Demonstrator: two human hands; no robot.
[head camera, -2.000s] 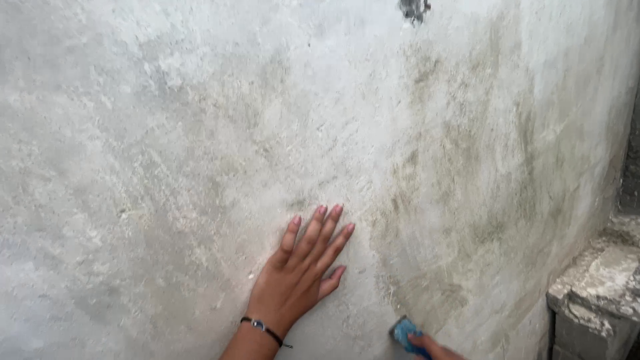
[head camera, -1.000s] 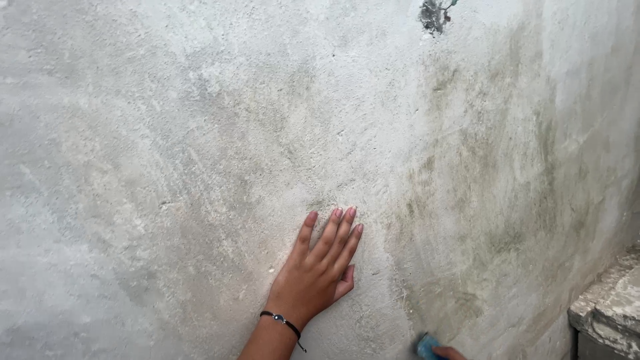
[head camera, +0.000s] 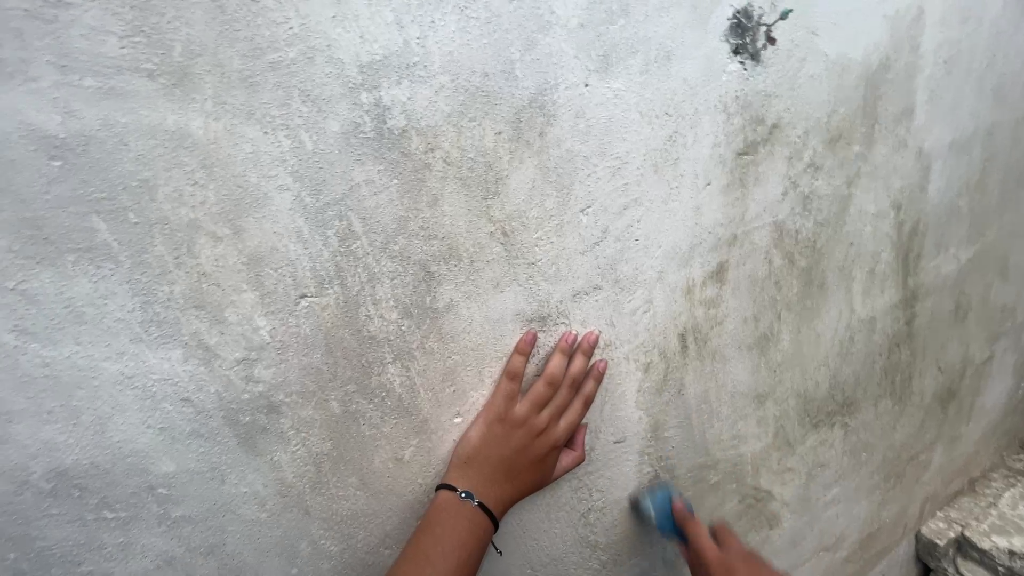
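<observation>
My left hand (head camera: 528, 428) lies flat on a rough, pale plastered wall (head camera: 384, 240), fingers pointing up and slightly apart, with nothing in it. A black cord bracelet (head camera: 468, 498) with a small charm is around its wrist. Low in the view, to the right of it, my right hand (head camera: 712, 548) grips a blue-handled tool (head camera: 662, 510), blurred, its dark end at the wall. The tool's exact kind cannot be told. Greenish-brown stains (head camera: 800, 320) mark the wall above and to the right of the tool.
A chipped hole (head camera: 746, 36) with a small sprig growing from it is at the upper right of the wall. A rough stone or concrete ledge (head camera: 980, 520) juts out at the lower right corner.
My left hand stays flat on the wall, its fingers closer together than two seconds ago. My right hand keeps hold of the blue tool near the wall's lower part.
</observation>
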